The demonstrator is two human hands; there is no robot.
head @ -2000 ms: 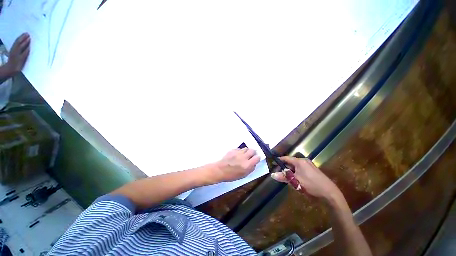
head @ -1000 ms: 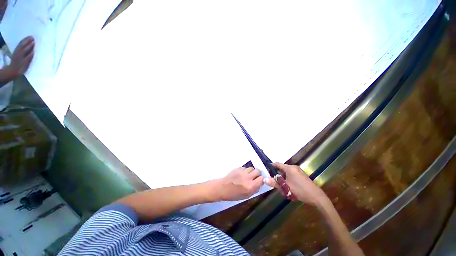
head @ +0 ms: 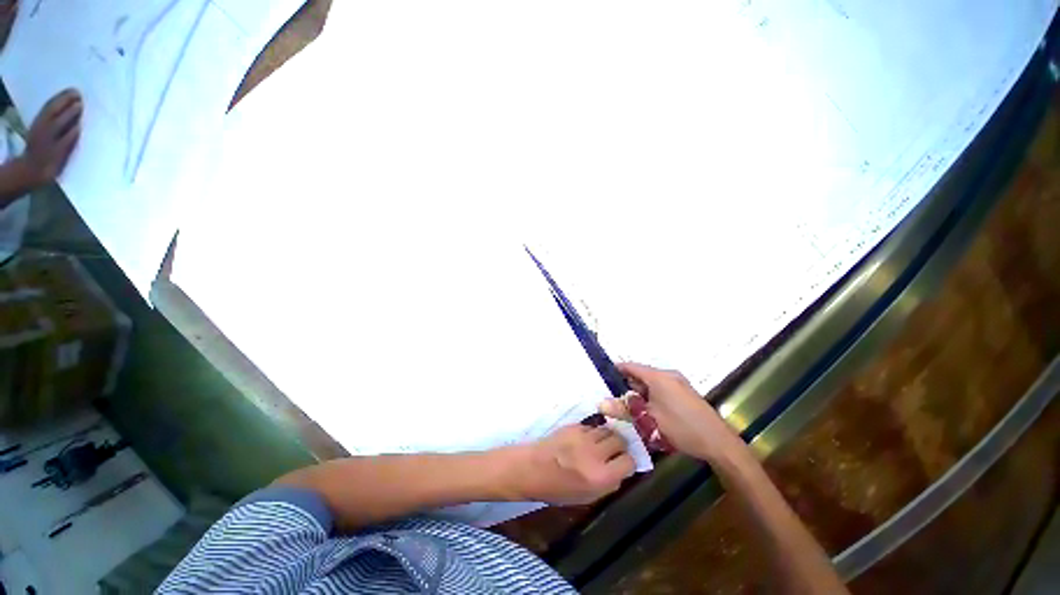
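Note:
A large pattern sheet (head: 384, 267) covers the table, washed out to plain white in the middle. My right hand (head: 674, 409) is shut on the red handles of the shears (head: 577, 327). Their long dark blades point up and to the left over the sheet, nearly closed. My left hand (head: 587, 464) is just left of the handles, its fingers closed on a white edge of the pattern sheet near the table's front edge. A small dark gap in the paper shows above my left fingers. The fingertips of my left hand are partly hidden.
A metal rail (head: 814, 314) runs along the right side of the paper, with brown wooden surface (head: 930, 407) beyond. Another person's hand (head: 54, 137) rests at the far left edge. A cardboard box (head: 58, 343) stands on the floor at left.
Both hands and the shears have moved slightly down in view. The paper's right edge now lies further over the rail, and the brown gap at the upper left shows larger.

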